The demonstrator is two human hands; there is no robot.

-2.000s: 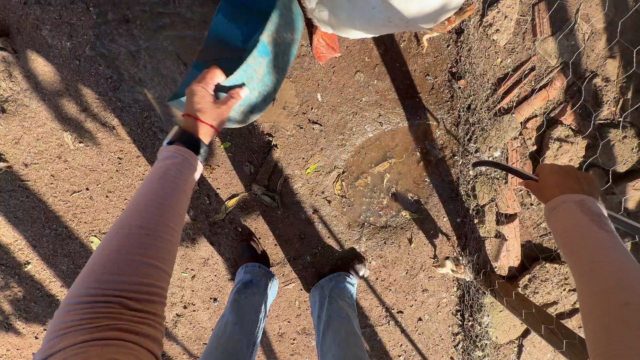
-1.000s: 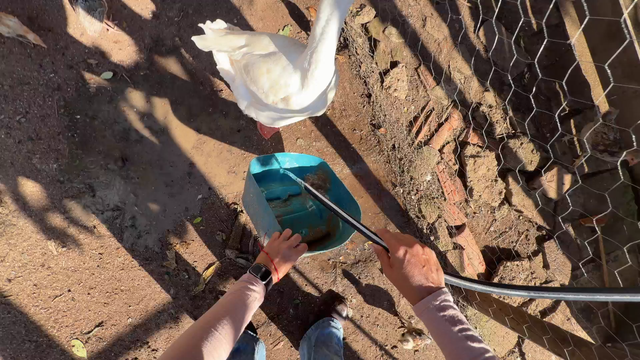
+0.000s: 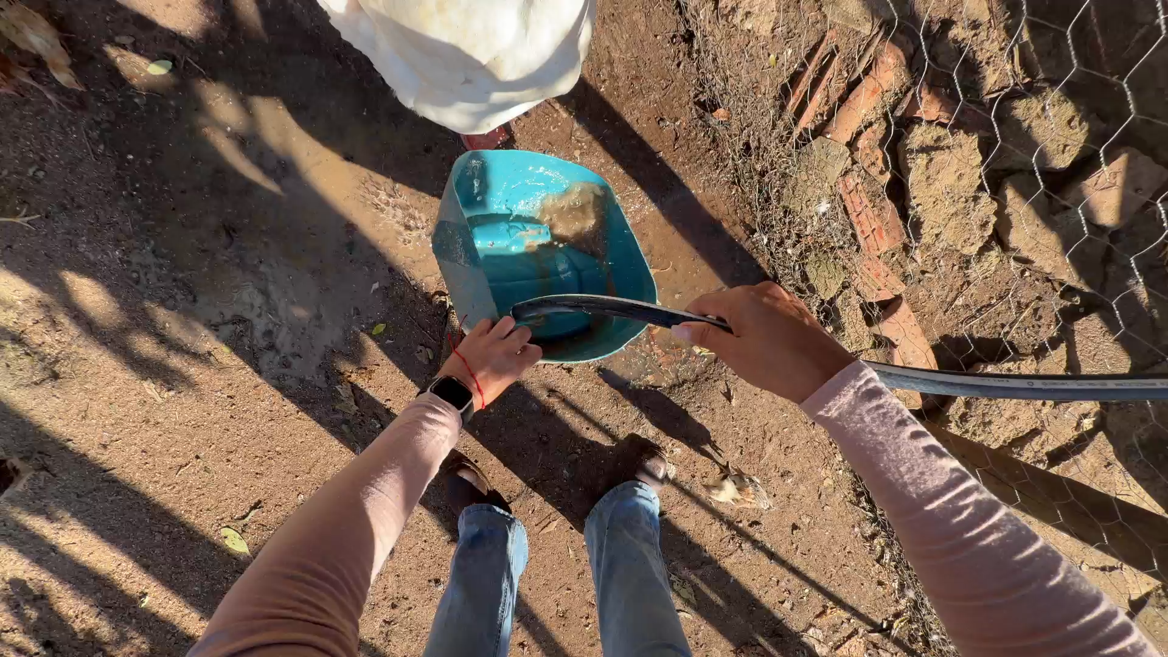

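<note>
A blue plastic container (image 3: 497,265), open at the top, stands on the dirt in front of my feet. Brownish water and wet dirt show inside it. My left hand (image 3: 493,360) grips its near left rim. My right hand (image 3: 762,338) is closed around a dark hose (image 3: 1013,385) with a pale stripe, right of the container. The hose's end reaches over the near rim and points into the container, close to my left fingers. Water at the hose's mouth cannot be made out clearly.
A large white bird (image 3: 474,55) stands just beyond the container. Wire mesh (image 3: 1077,210) runs along the right over stones and broken bricks (image 3: 867,214). Wet mud (image 3: 274,301) lies to the left. Part of a brown bird shows at the top left corner.
Two seconds ago my left hand held the container tipped up, farther forward; now it rests on the ground. My right hand has brought the hose from the right side over the container.
</note>
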